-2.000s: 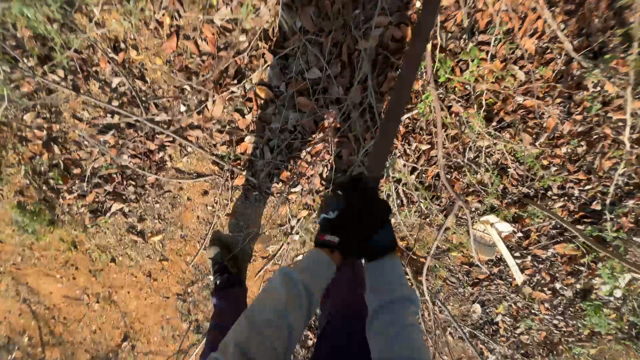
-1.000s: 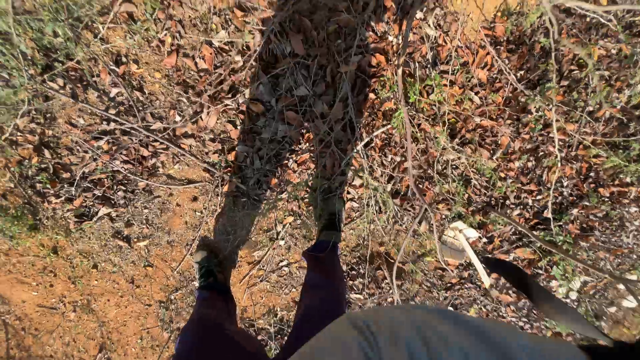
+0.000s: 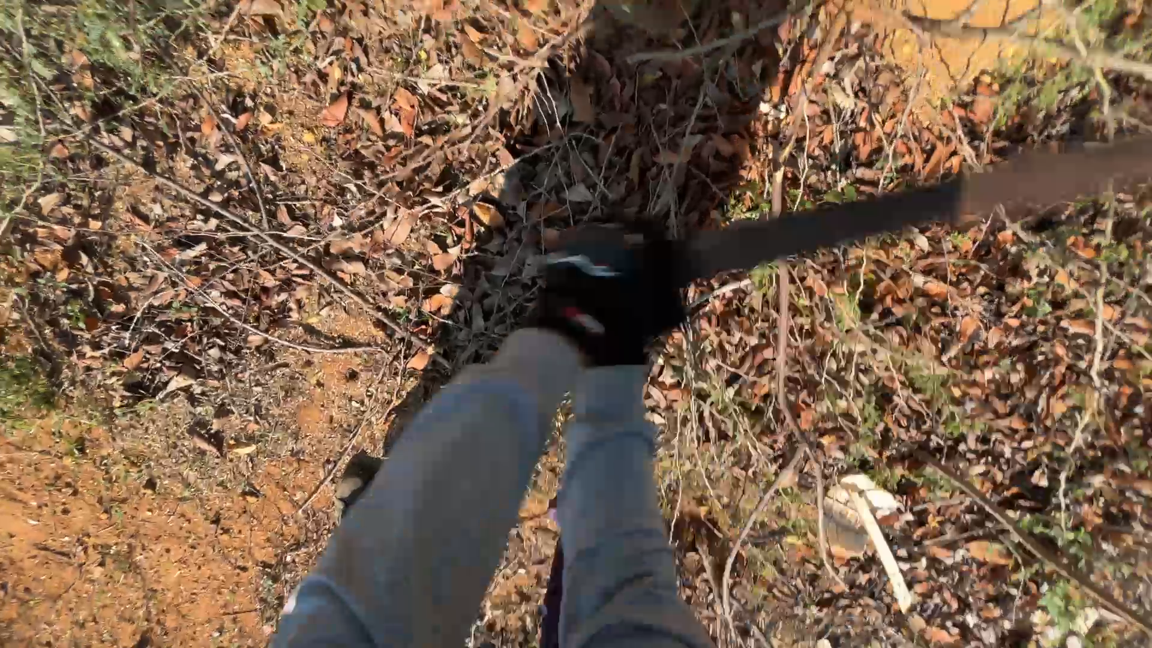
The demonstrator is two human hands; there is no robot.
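Both my hands wear black gloves and are pressed together near the middle of the view, around the near end of a long, dark, bar-like handle (image 3: 837, 220). My left hand (image 3: 585, 283) shows white and red marks on its glove; my right hand (image 3: 661, 292) is dark and blurred beside it. From the hands the handle runs right and slightly up, out of view at the right edge, so its far end is hidden. Grey-blue sleeves cover both forearms. The fingers cannot be told apart.
Dry brown leaves (image 3: 684, 144) and thin twigs cover much of the ground. Bare orange soil (image 3: 135, 540) lies at lower left. A pale strip of wood (image 3: 882, 544) rests at lower right. A long branch (image 3: 261, 234) crosses the left side, and vines stand right of the hands.
A second ago the hands were out of view and a dark length showed at lower right. Now both hands are at the middle, with the handle pointing right; two seconds ago it pointed up.
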